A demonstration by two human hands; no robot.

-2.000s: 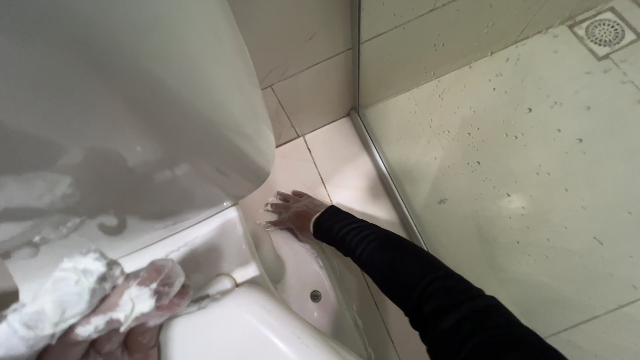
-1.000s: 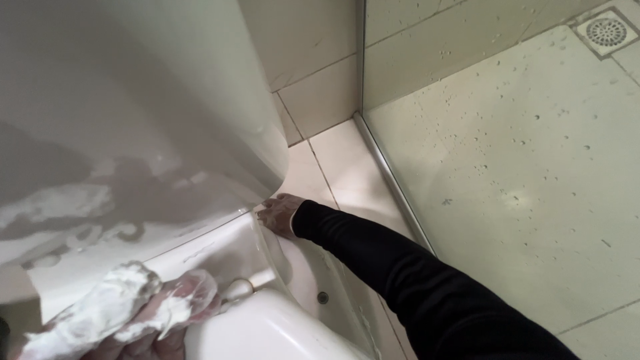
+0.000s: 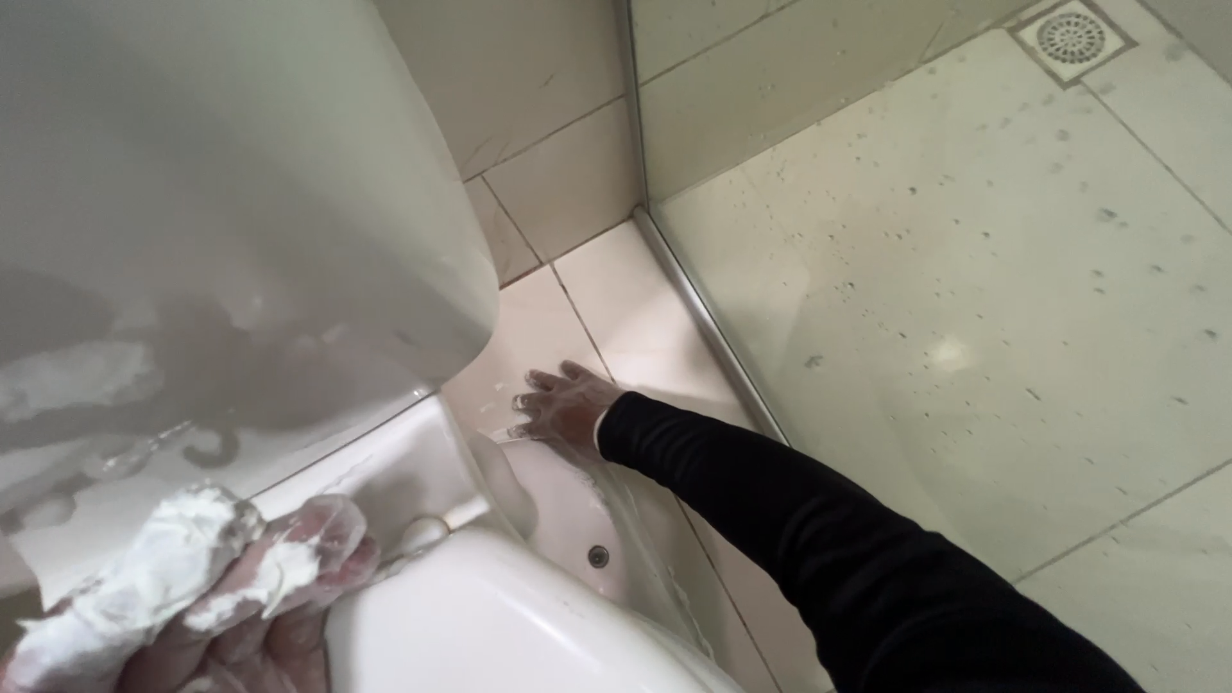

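Note:
My left hand (image 3: 221, 597) is at the lower left, its fingers coated in thick white paste; whether it grips anything under the paste I cannot tell. It is beside the white ceramic toilet bowl (image 3: 481, 606), below the toilet tank (image 3: 241, 192). My right hand (image 3: 568, 404), in a black sleeve, reaches down behind the toilet with its fingers spread and smeared with white. It is at the back edge of the toilet's base (image 3: 558, 500), near the floor tiles (image 3: 520, 332). A line of white paste runs along the base's edge, beside a round bolt cap (image 3: 598, 556).
A glass shower screen with a metal bottom rail (image 3: 707, 322) stands to the right of the toilet. Beyond it lie wet floor tiles (image 3: 914, 385) and a square floor drain (image 3: 1071, 38). Tiled wall (image 3: 568, 183) rises behind the toilet.
My right hand has moved from close beside the tank's lower corner back out over the floor tiles, its fingers now spread. My left hand stays at the lower left.

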